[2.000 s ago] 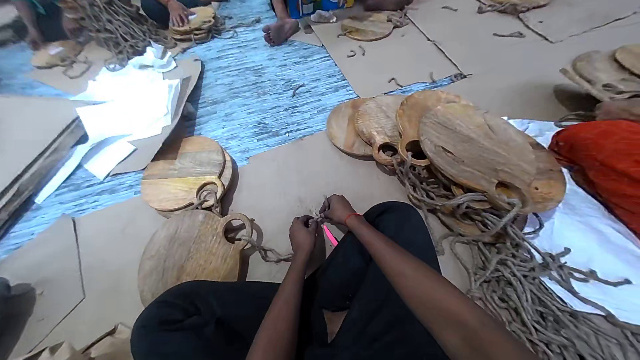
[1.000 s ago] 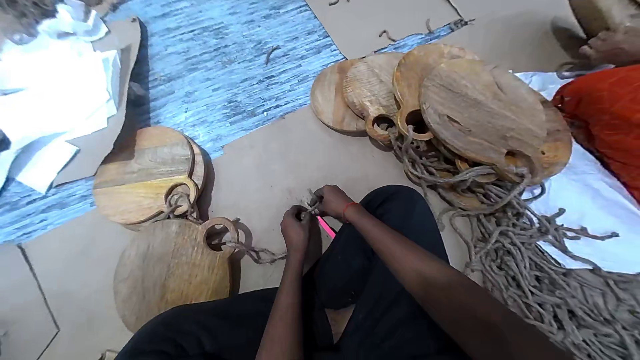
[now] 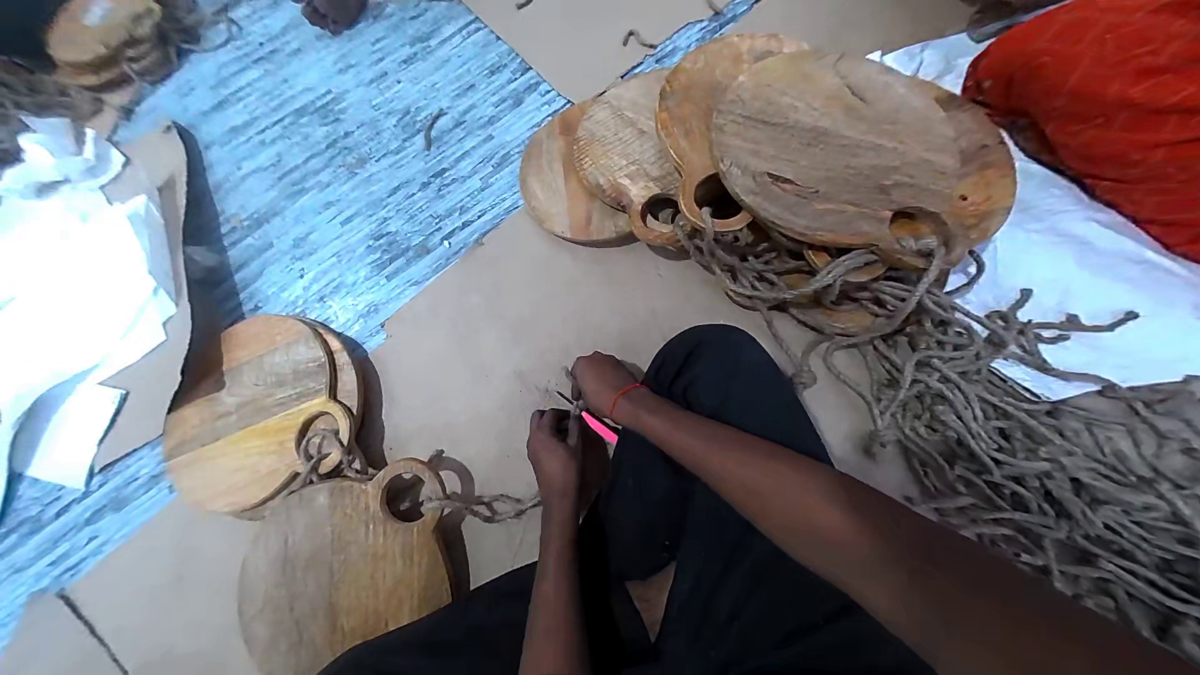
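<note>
My left hand (image 3: 555,450) and my right hand (image 3: 600,380) are close together in front of my knee, both closed on a piece of rope (image 3: 574,405). A pointed tool with a pink handle (image 3: 598,427) lies at the fingers; which hand bears it cannot be told. Rope (image 3: 492,507) runs from my left hand to the ring handle of a round wooden board (image 3: 342,572) beside my leg. More round boards (image 3: 248,412) with knotted rope in the handle lie just beyond it. At the upper right, several round boards (image 3: 844,141) are stacked, ropes through their handles.
A heap of loose rope (image 3: 1031,487) spreads on the right, next to a white sheet (image 3: 1069,347) and a red cloth (image 3: 1106,112). White papers (image 3: 75,309) lie on cardboard at the left. Cardboard and a blue patterned mat (image 3: 375,169) cover the floor. Part of another person (image 3: 330,11) shows at the top.
My hands stay together at the rope, with only small finger movements. The view has tilted down since the oldest frame. Another person's hand, seen at the upper right one second ago, is mostly out of view.
</note>
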